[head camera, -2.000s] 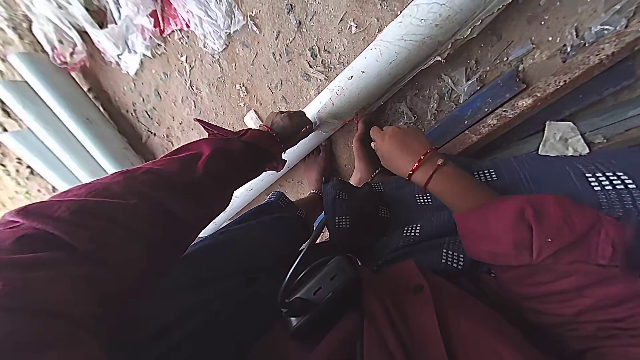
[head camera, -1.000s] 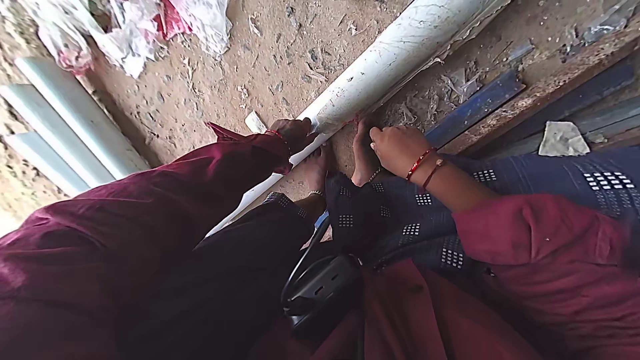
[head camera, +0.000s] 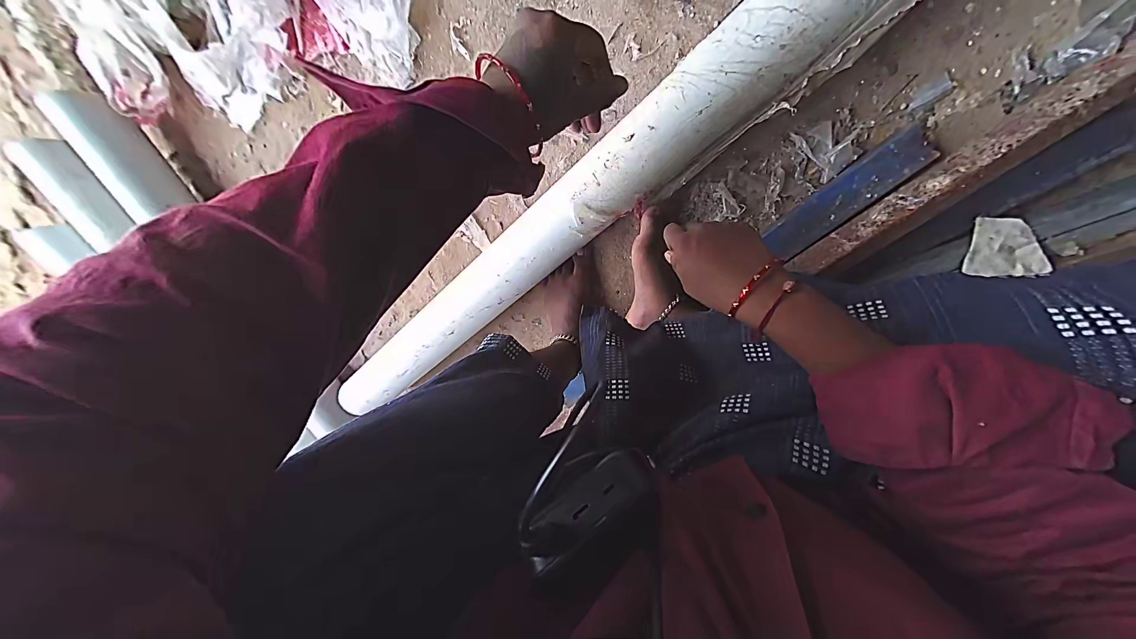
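A long white tube (head camera: 612, 177), a pipe or a tight roll, lies diagonally on the dirt ground, with thin torn film along its right side. My left hand (head camera: 564, 75), with a red bracelet, is beyond the tube, apart from it, fingers curled; what is under the fingers is hidden. My right hand (head camera: 714, 262), with red wrist threads, is beside my bare foot (head camera: 650, 271), at the edge of my patterned blue trousers. Its fingers are bent and partly hidden, and no object shows in it. My other foot (head camera: 568, 297) is close to the tube's near side.
Several pale tubes (head camera: 115, 160) lie at the left. Crumpled white and pink plastic (head camera: 355, 40) is at the upper left. Rusty and blue metal bars (head camera: 967, 151) and a flat pale scrap (head camera: 1005, 248) lie at the right. A black device with a cable (head camera: 590, 510) is at my lap.
My left hand was at the white tube and is now away from it, higher in the view. The tube's lower end has come into sight. My right hand has stayed by my foot.
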